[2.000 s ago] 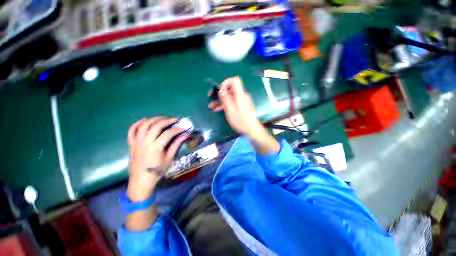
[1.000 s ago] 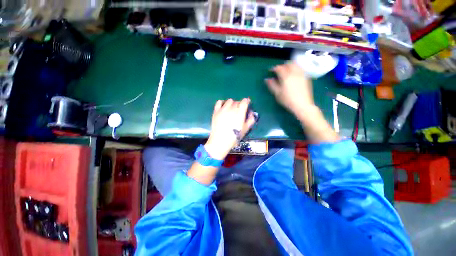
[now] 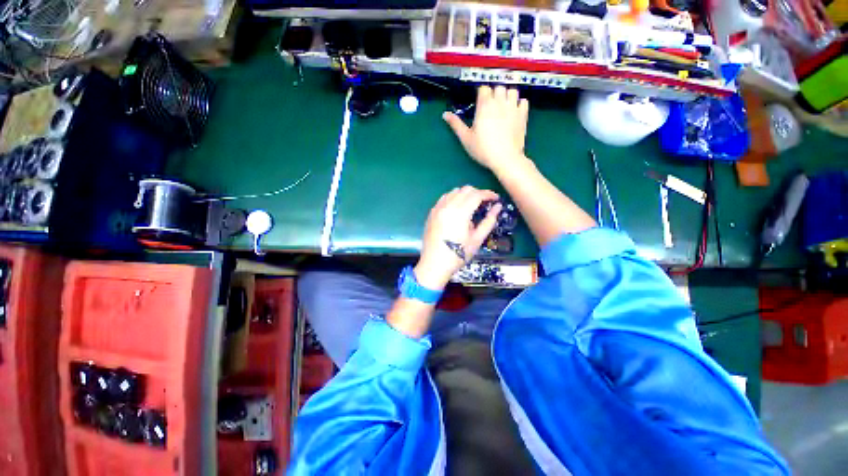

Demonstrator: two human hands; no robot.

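Note:
My left hand (image 3: 457, 230) is low over the green mat (image 3: 400, 167) near its front edge, with its fingers on a small black rounded device housing (image 3: 503, 219). My right hand (image 3: 497, 125) is stretched to the back of the mat, below the parts rack, palm down with its fingertips at the dark gap under the rack. Whether anything lies under those fingertips is hidden. Tweezers (image 3: 602, 191) lie open on the mat to the right of my right forearm. A pale narrow parts strip (image 3: 507, 273) is at the bench edge below the housing.
A parts rack (image 3: 521, 67) spans the back. A white tub (image 3: 621, 118) and blue container (image 3: 707, 127) stand back right. A solder wire spool (image 3: 167, 209) and black fan (image 3: 165, 91) are left. Red trays (image 3: 130, 307) hold black parts lower left. A white strip (image 3: 337, 177) crosses the mat.
My right hand has moved back to the foot of the rack. My left hand stays near the front edge with the housing, now more visible. The view has shifted, and the tweezers now show on the mat.

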